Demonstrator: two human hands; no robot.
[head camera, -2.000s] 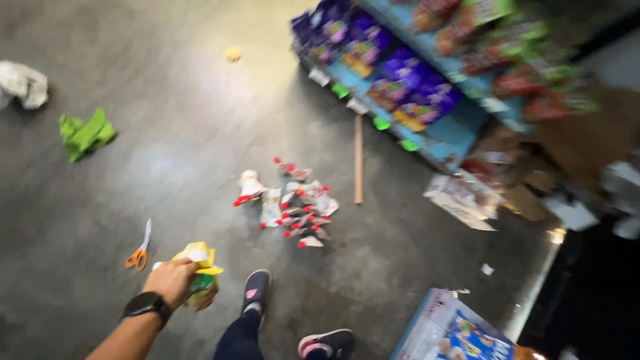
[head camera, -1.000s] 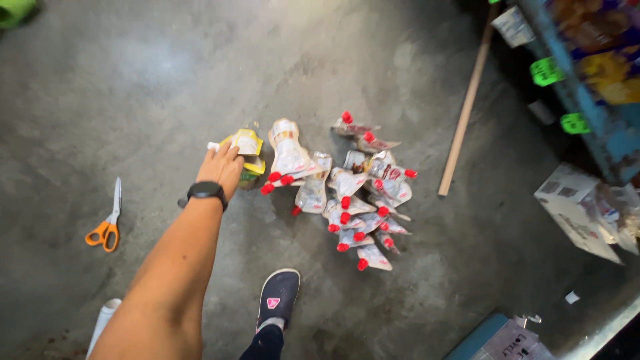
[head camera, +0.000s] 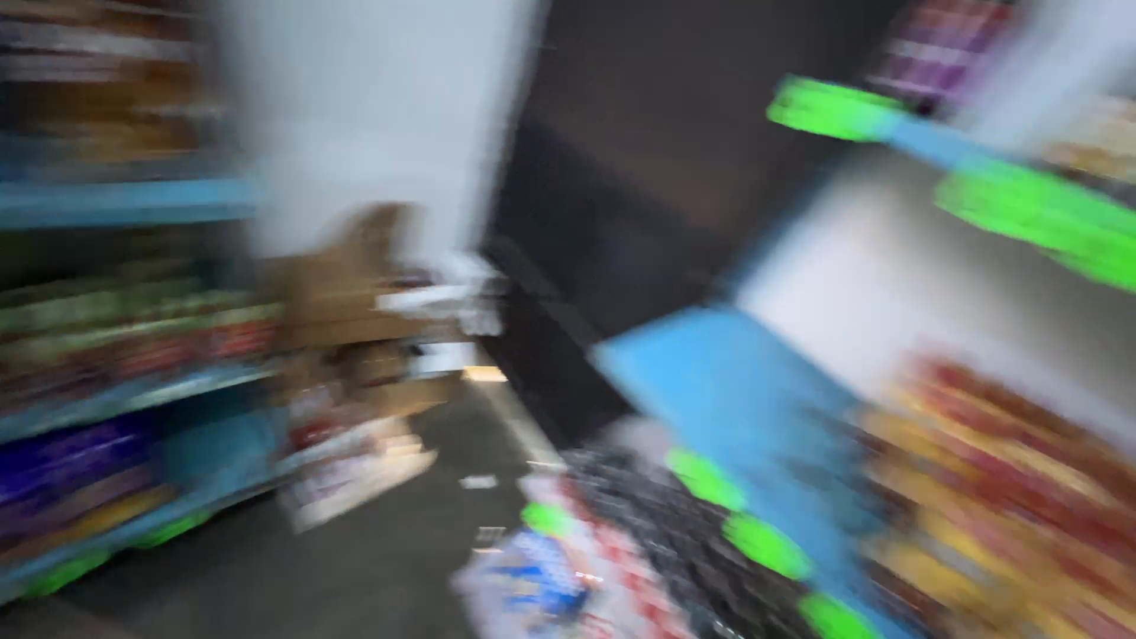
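Note:
Neither of my hands shows in the head view, which is strongly blurred. To the right, a blue shelf (head camera: 710, 382) with bright green price tags (head camera: 768, 543) carries red and yellow packets (head camera: 1003, 479). At the left stand blue shelves (head camera: 133, 202) with rows of packaged goods, purple packets (head camera: 75, 466) on the lowest one. Below centre lies a blue and white package (head camera: 537, 572) beside a red and white one (head camera: 621, 568). The pouches with red caps and the scissors are out of view.
Brown cardboard boxes (head camera: 346, 293) are piled at the end of the left shelves, with an open white carton (head camera: 355, 475) by the floor (head camera: 355, 568). A dark panel (head camera: 639, 160) rises between the shelves. Black plastic (head camera: 674, 532) lies along the right shelf.
The view has swung far up and away from the floor to the shelves. My hand with the watch, seen earlier at a yellow and green packet, has left the view.

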